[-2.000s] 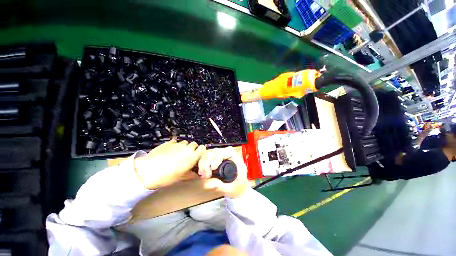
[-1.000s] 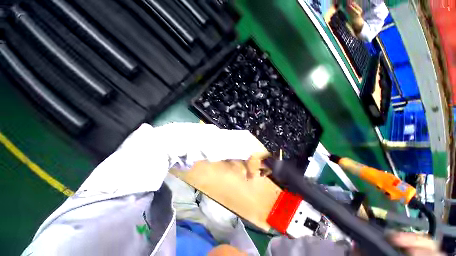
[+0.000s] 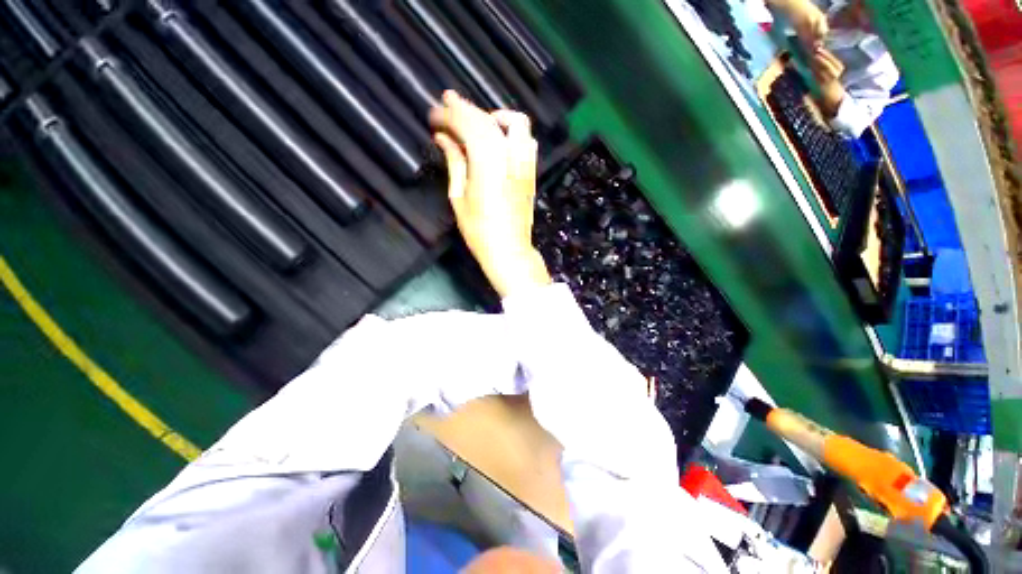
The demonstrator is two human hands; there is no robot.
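Long glossy black tubes (image 3: pixel 142 242) lie in rows in a black ribbed tray (image 3: pixel 325 294) at the upper left. My right hand (image 3: pixel 488 185) reaches across to the tray's right part, its fingers bent over the end of a tube. Whether it grips that tube cannot be told. My left sleeve (image 3: pixel 437 353) runs in from the lower left and passes behind my right sleeve (image 3: pixel 583 415); my left hand is hidden there. A black parts tray (image 3: pixel 745 336), full of small black pieces (image 3: pixel 628 258), lies right of my right hand, partly covered by my right sleeve.
A tan cardboard sheet (image 3: pixel 504 448) lies in front of me. An orange electric screwdriver (image 3: pixel 869 465) is at the lower right, near a red-edged holder (image 3: pixel 706 488) partly covered by my sleeve. Another person's hands (image 3: pixel 824 56) are at a black tray across the bench.
My right hand has moved from the lower right, where it held a long black tube, to the tube tray at upper left. My left hand has gone out of sight behind my right sleeve.
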